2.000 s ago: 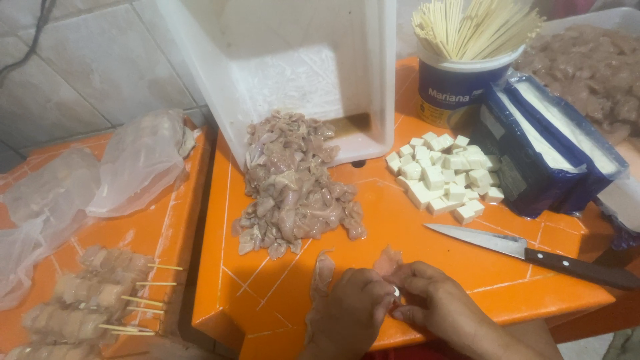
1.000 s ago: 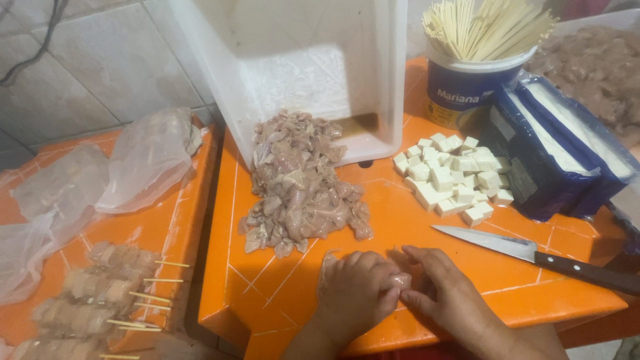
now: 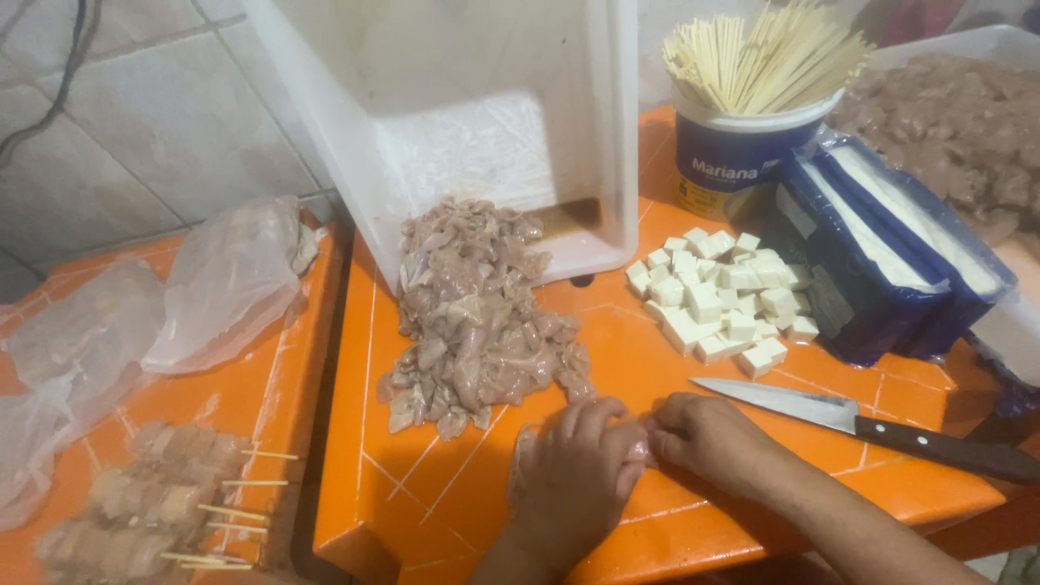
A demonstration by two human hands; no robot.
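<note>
Both hands meet low over the orange board, around a small piece of raw meat (image 3: 638, 448). My left hand (image 3: 573, 479) curls over it, with another strip of meat partly showing beneath. My right hand (image 3: 711, 439) pinches the piece from the right. Just above my left hand lies a pile of raw meat strips (image 3: 487, 341), which reaches into a tipped white plastic tub (image 3: 621, 162). White cheese cubes (image 3: 723, 292) are heaped above my right hand. A knife with a dark handle (image 3: 934, 448) rests to its right, blade pointing left.
Behind the cubes stand a blue-and-white bucket of wooden skewers (image 3: 739, 154) and blue packages of white cheese (image 3: 886, 252). More meat fills a container (image 3: 1007, 41) at the upper right. On the left orange surface lie skewered meat (image 3: 154, 479) and plastic bags (image 3: 227, 284). A tiled wall is behind.
My left hand's fingers have curled around the meat piece, which showed more openly between the hands two seconds ago. The knife, cubes and meat pile stay in place.
</note>
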